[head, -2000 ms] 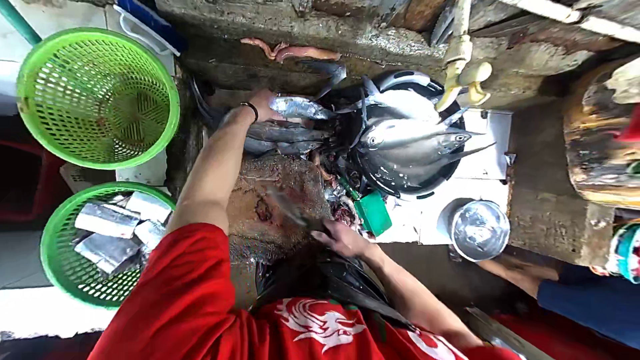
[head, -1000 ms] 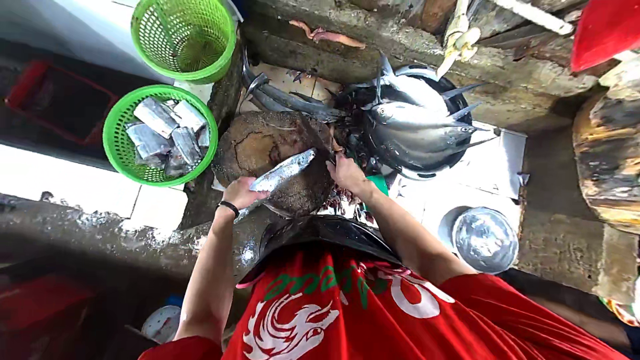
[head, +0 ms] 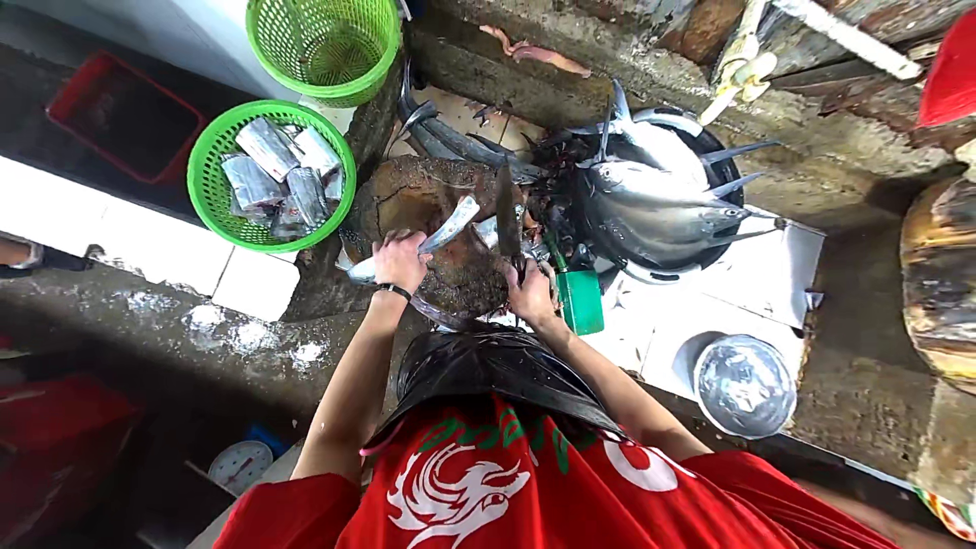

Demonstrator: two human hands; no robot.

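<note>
My left hand (head: pixel 402 263) grips a slim silvery piece of fish (head: pixel 451 225) over the left part of a round wooden chopping block (head: pixel 412 183). At the block's right edge my right hand (head: pixel 530 291) is closed on the handle of a broad-bladed knife (head: pixel 506 210), its blade pointing away from me. Another silvery fish piece (head: pixel 488 231) lies on the block beside the blade. Whole long fish (head: pixel 457 145) rest behind the block. Right of the knife are fish scraps and a green plastic container (head: pixel 580 301).
A black tub (head: pixel 662 263) holds several whole silver fish. Cut fish chunks lie in a green basket (head: pixel 347 183); another green basket (head: pixel 385 65) stands behind it. A metal bowl (head: pixel 745 386) sits at the right. A tap (head: pixel 743 72) juts over the back ledge.
The fish under my left hand was held slanting over the block's front a second ago; it now lies farther left. The knife blade now points more directly away from me.
</note>
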